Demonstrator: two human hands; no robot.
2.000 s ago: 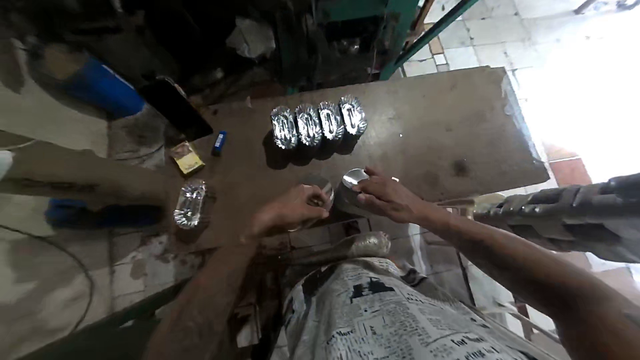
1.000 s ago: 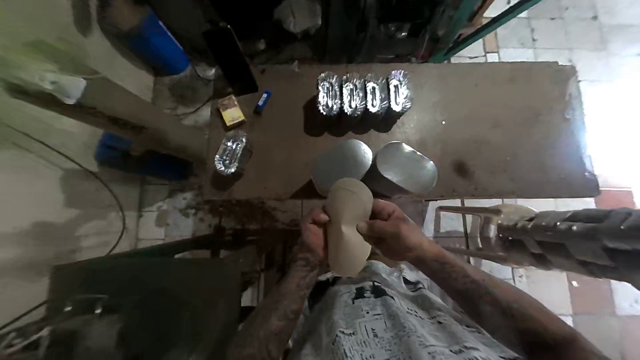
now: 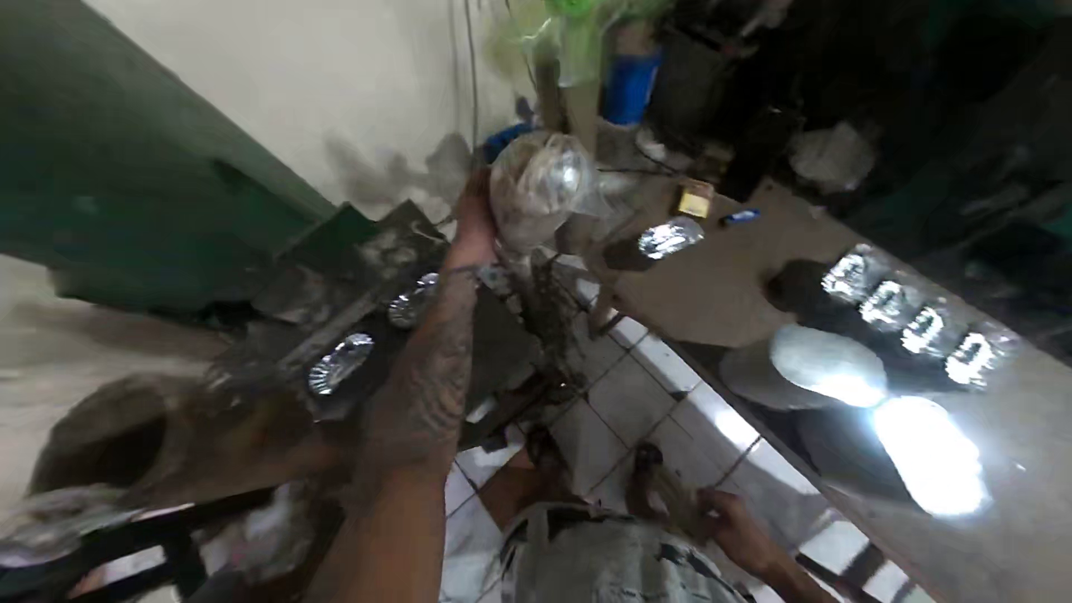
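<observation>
My left hand is stretched out to the left, against a clear plastic bag with pale contents; its fingers are partly hidden behind the bag. Low beside the printed apron is my right hand, blurred, its fingers hard to make out. Two shiny oval pieces, one on the left and one on the right, stand on the brown bench. Behind them is a row of several crinkled foil cups. One foil cup lies apart at the bench's left end.
A yellow box and a small blue object lie on the bench's left end. Two more foil cups, a lower one and an upper one, are on a dark machine at left. A blue container stands behind. Tiled floor shows below.
The view has swung far left. The tan piece that both hands held one second ago is no longer seen in them. My left hand has reached out to the plastic bag, and my right hand is down by the apron.
</observation>
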